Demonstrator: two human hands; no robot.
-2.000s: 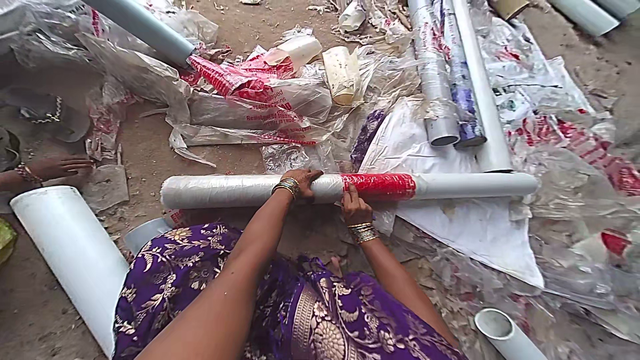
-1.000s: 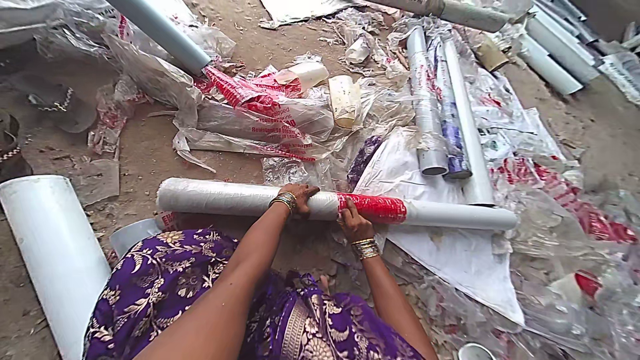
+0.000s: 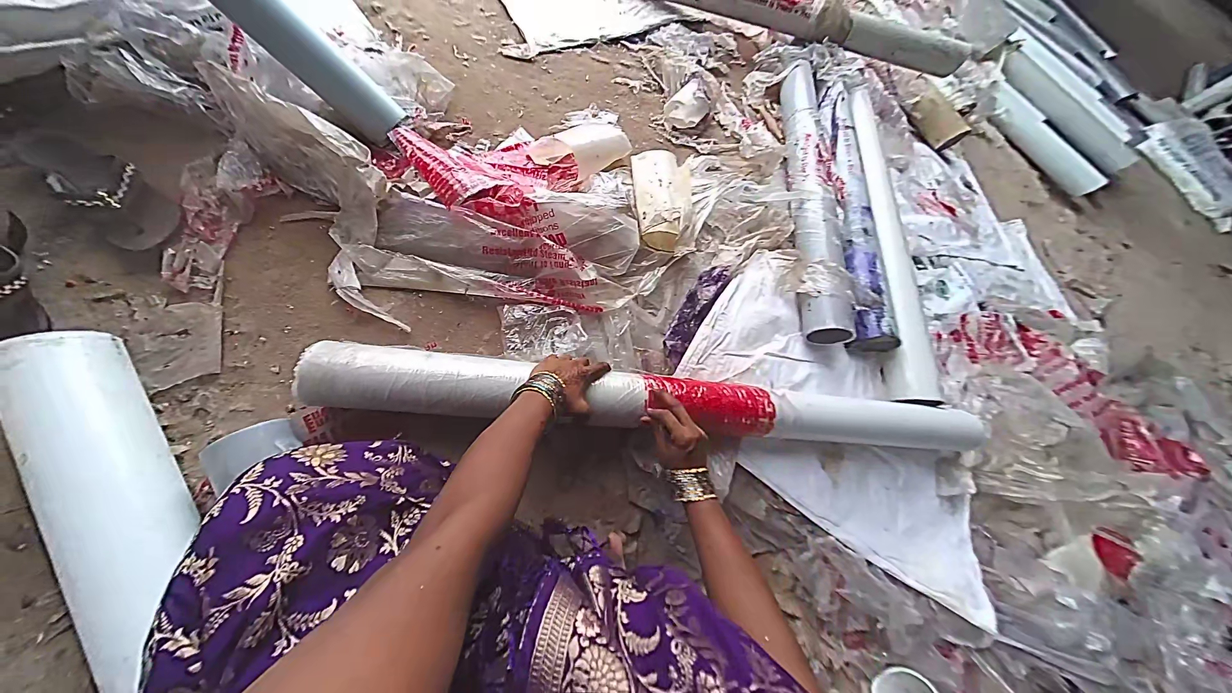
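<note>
A long pale grey plastic pipe (image 3: 866, 422) lies across the view in front of me, resting partly on a white sheet. Clear plastic film (image 3: 414, 380) is wrapped around its left part, and a red printed band of film (image 3: 722, 404) around the part right of the middle. My left hand (image 3: 570, 382), with bangles at the wrist, lies over the top of the wrapped pipe, its thumb side toward the red band. My right hand (image 3: 677, 431) is at the pipe's near side, fingers bent against the left edge of the red band; whether it pinches the film is unclear.
Crumpled plastic film (image 3: 520, 241) and short cream pipe pieces (image 3: 660, 200) lie beyond the pipe. Several wrapped pipes (image 3: 818, 202) stretch away on the right. A wide grey pipe (image 3: 91, 481) lies at the left, near my purple garment (image 3: 318, 558). Scraps cover the ground at right.
Both hands stay at about the same places on the pipe. Another person's hand, seen at the left edge two seconds ago, is out of view. The view has shifted slightly.
</note>
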